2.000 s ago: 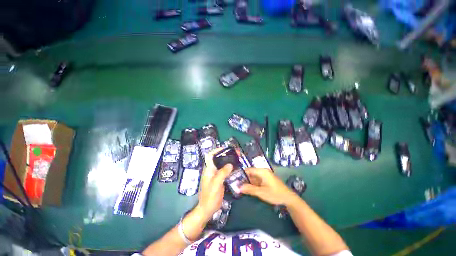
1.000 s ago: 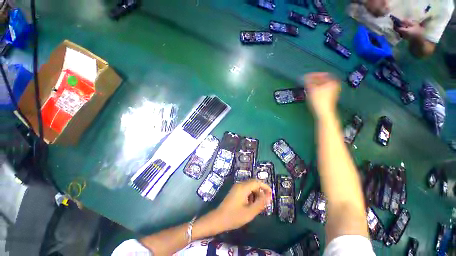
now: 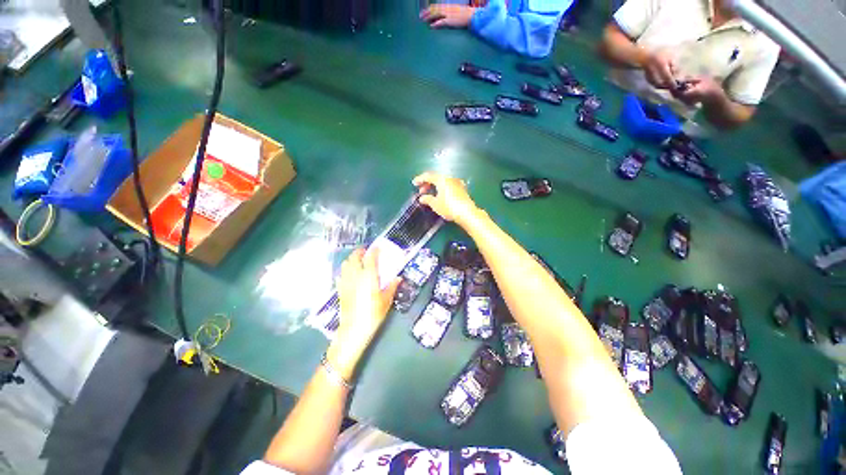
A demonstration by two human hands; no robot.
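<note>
A long white and black striped stack of strip sheets (image 3: 390,249) lies slantwise on the green bench. My left hand (image 3: 364,295) lies flat over its lower middle and hides part of it. My right hand (image 3: 443,198) is at the stack's upper end, with fingertips bent together at its edge; whether they pinch a strip cannot be told. Part-built handsets (image 3: 471,385) lie just right of the stack, and one (image 3: 433,324) lies among them near my left hand. Glare-covered clear film (image 3: 301,269) lies left of the stack.
An open brown carton (image 3: 269,190) with a red packet (image 3: 199,209) stands at left, behind hanging black cables. Blue containers (image 3: 97,176) are farther left. Across the bench are a blue bin (image 3: 649,119), more handsets and two people's hands.
The view has turned, so the carton shows farther right. My right hand has moved from the far handsets to the stack's upper end. My left hand has moved from a handset onto the stack.
</note>
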